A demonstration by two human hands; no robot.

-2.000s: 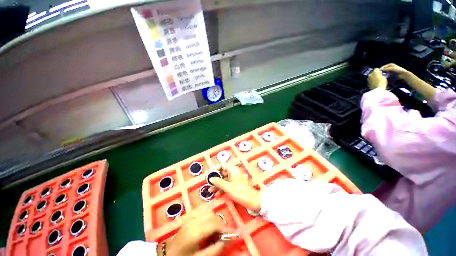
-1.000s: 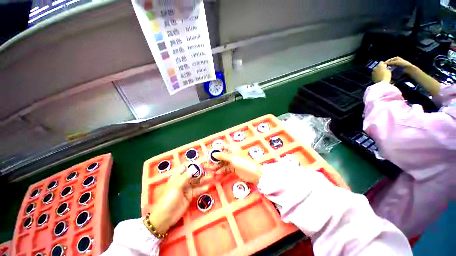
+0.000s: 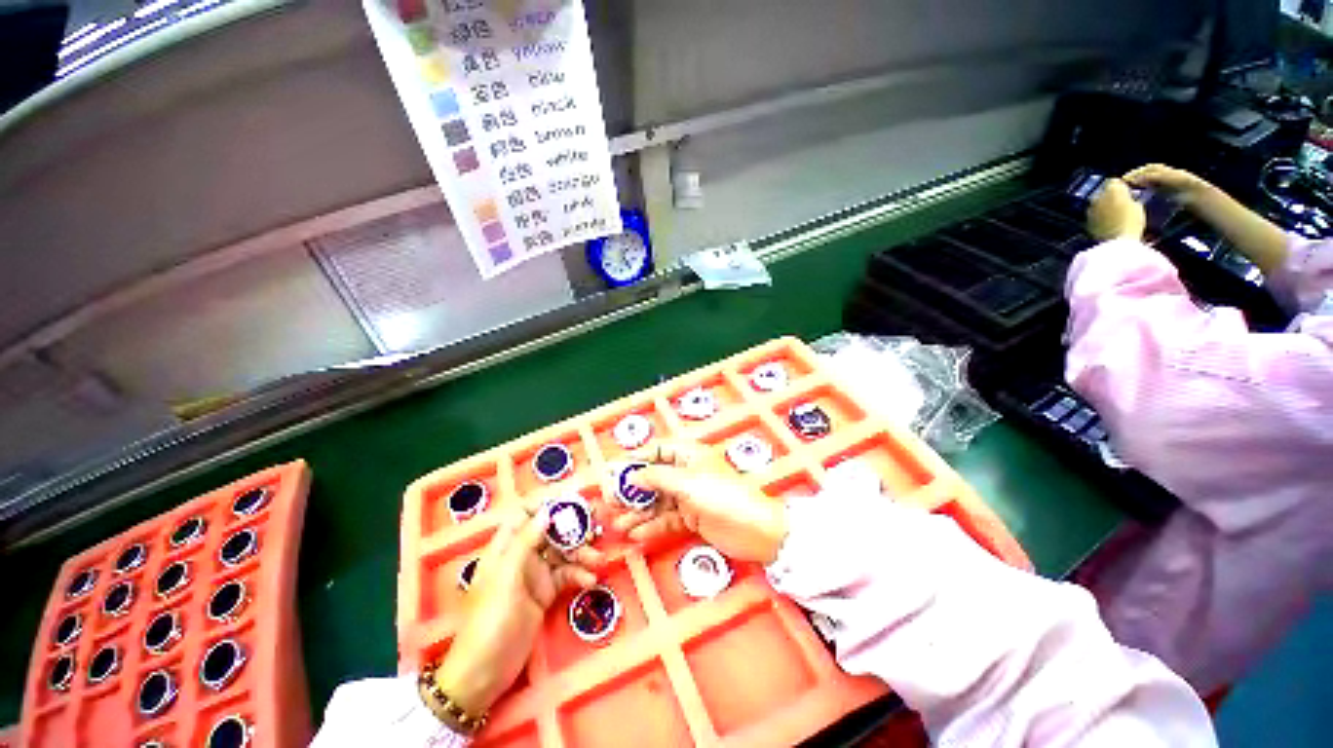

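Note:
My left hand [image 3: 504, 592] holds a round watch head [image 3: 567, 522] with a silver rim and a lit whitish face. My right hand [image 3: 714, 504] holds a second watch head [image 3: 636, 484], its dark face showing light marks. Both are above the orange foam tray [image 3: 614, 666] with large pockets. A dark watch head [image 3: 594, 612] lies in a pocket just below my hands, and a white disc [image 3: 705, 571] lies to its right. More dark heads lie at the tray's far left, and white discs along its far right. My left hand partly hides one dark head.
A second orange tray [image 3: 278, 585] with rows of dark watch heads is at left. A clear plastic bag [image 3: 914, 383] touches the working tray's far right side. Black trays [image 3: 977, 278] are at right, beside a person in a pink smock [image 3: 1170, 380]. A blue clock [image 3: 623, 252] is behind.
Both held watch heads have moved slightly down, and their faces now show light patterns. The view has shifted slightly. A dark watch head now shows beside my left hand.

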